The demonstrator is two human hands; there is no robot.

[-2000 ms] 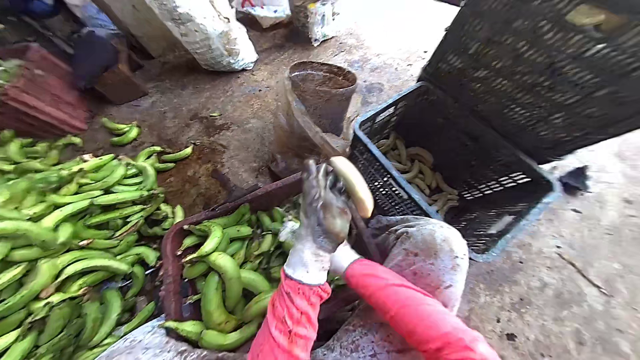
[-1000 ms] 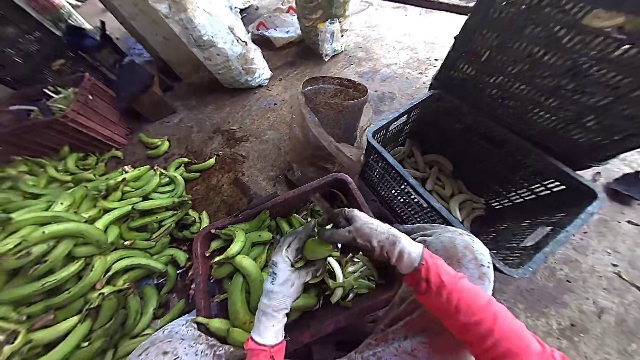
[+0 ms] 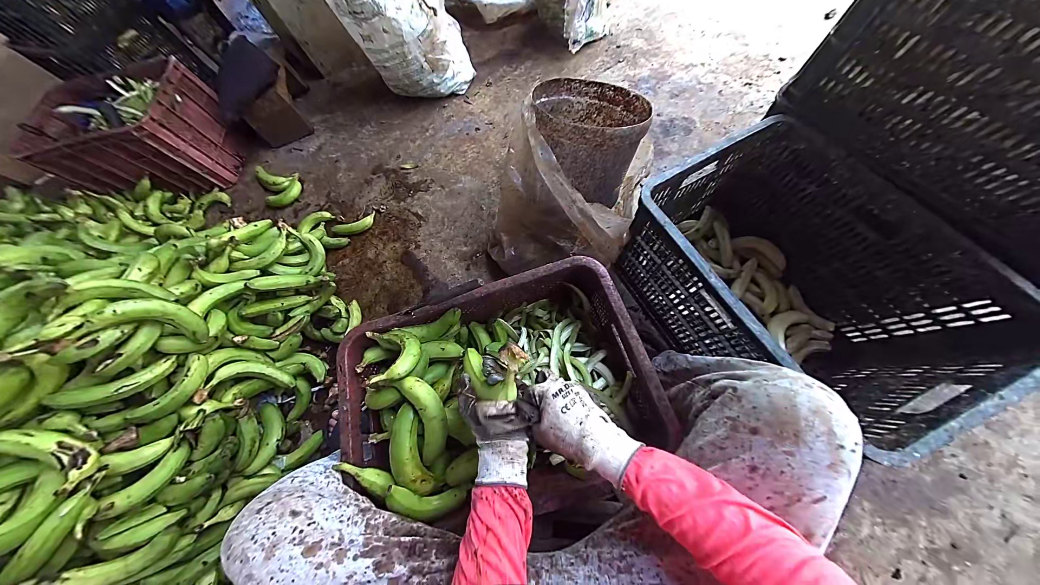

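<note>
My left hand (image 3: 497, 422), in a stained work glove, grips a green plantain (image 3: 491, 382) with a brown stem end above the dark red crate (image 3: 597, 284). Close beside it on the right is my right hand (image 3: 573, 422), in a whitish glove; its fingers are bent near the fruit, and whether they hold anything is hidden. Unpeeled green plantains (image 3: 422, 414) fill the crate's left part, and strips of peel (image 3: 569, 345) lie in its right part. Peeled plantains (image 3: 764, 284) rest inside the black plastic crate (image 3: 707, 268) to the right.
A large heap of green plantains (image 3: 162, 357) covers the floor at left. Behind it is a red crate (image 3: 183, 130). A rusty metal cylinder (image 3: 601, 138) in clear plastic stands beyond the near crate. A white sack (image 3: 406, 49) is farther back. Another black crate (image 3: 951, 106) rises at right.
Two seconds ago a peeled plantain was at my hands near the black crate; it is no longer there. Since one second ago, my hands remain over the red crate, and my right hand has moved lower.
</note>
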